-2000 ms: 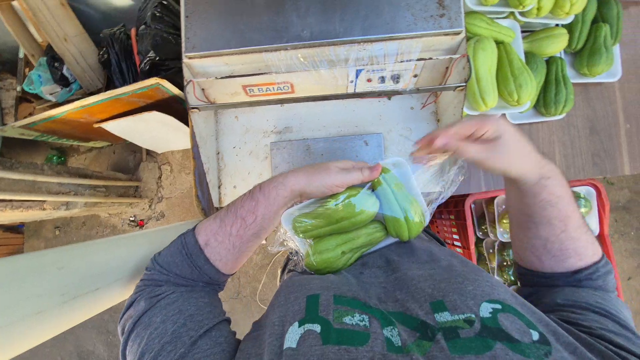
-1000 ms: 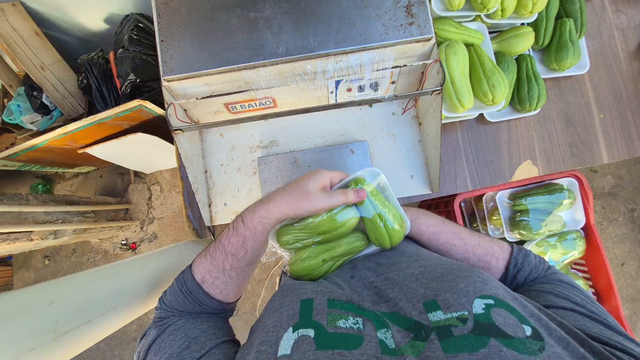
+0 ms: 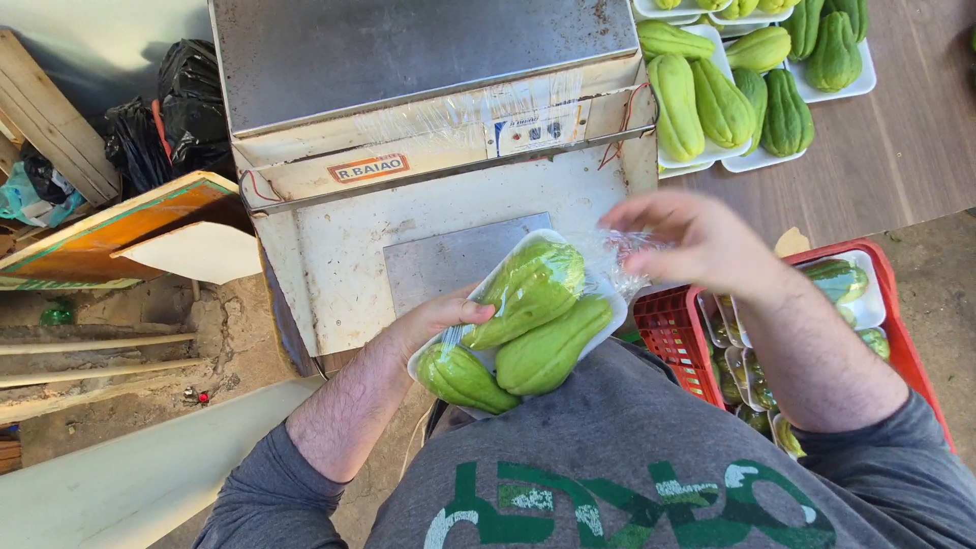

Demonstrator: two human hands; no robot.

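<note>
My left hand (image 3: 446,316) grips the left edge of a white foam tray (image 3: 619,311), its thumb on top of the clear film. Three green chayotes (image 3: 553,343) lie in the tray, held tilted in front of my shirt. Loose plastic film (image 3: 621,255) bunches out from the tray's upper right side. My right hand (image 3: 679,236), slightly blurred, is at that film with its fingers curved around it; whether they pinch it is unclear. Behind the tray stands a film-wrapping machine (image 3: 435,69) with a flat metal plate (image 3: 457,252) on its white base.
Foam trays with chayotes (image 3: 717,99) stand on the wooden table (image 3: 907,145) at the upper right. A red plastic basket (image 3: 907,366) at my right holds wrapped trays. Boards (image 3: 137,221) and black plastic bags (image 3: 194,107) are at the left.
A second ago my right hand was hidden behind the tray; now it is at the loose film on the tray's right side. The tray is turned differently in my left hand.
</note>
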